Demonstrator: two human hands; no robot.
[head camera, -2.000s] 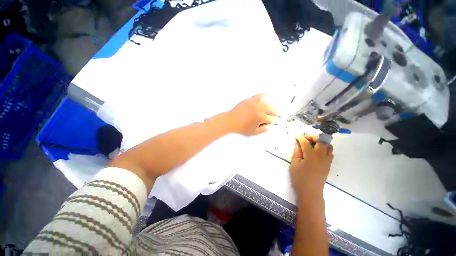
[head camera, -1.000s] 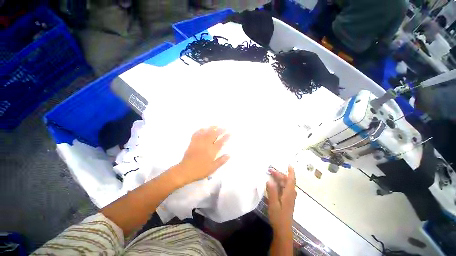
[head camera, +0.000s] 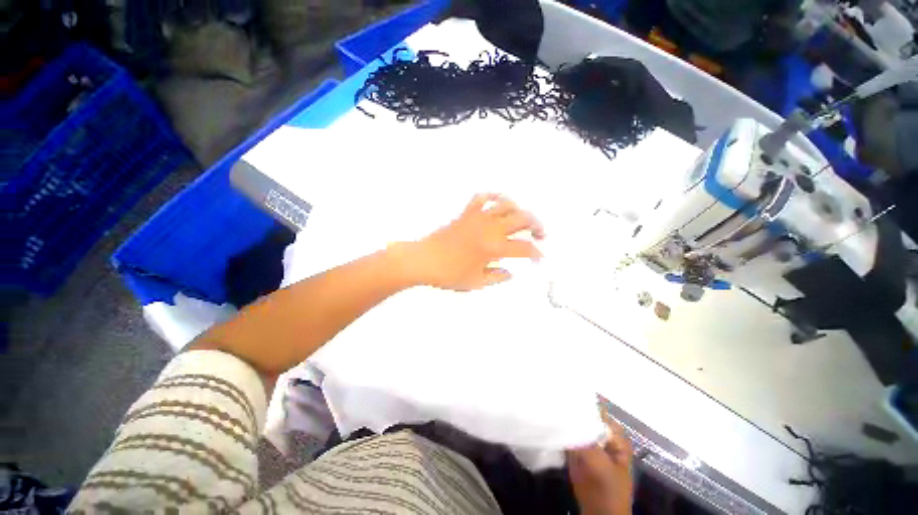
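A white fabric panel (head camera: 433, 352) lies over the white table and hangs over its front edge; its outline is hard to tell from the tabletop. My left hand (head camera: 478, 244) lies on the fabric with fingers spread, left of the machine's needle area. My right hand (head camera: 602, 465) is at the table's front edge, closed on the panel's lower right corner. The sewing machine head (head camera: 745, 201) stands right of both hands. The fabric is apart from the presser foot area (head camera: 690, 270).
Tangled black trim (head camera: 443, 89) and black cloth (head camera: 614, 96) lie at the table's back. Another black trim bundle (head camera: 856, 483) is at the front right. Blue crates (head camera: 191, 241) stand at the left. A measuring tape (head camera: 669, 453) runs along the front edge.
My right hand has moved from beside the needle area down to the front edge and now holds the fabric's corner. My left hand stays on the fabric. The camera view has shifted.
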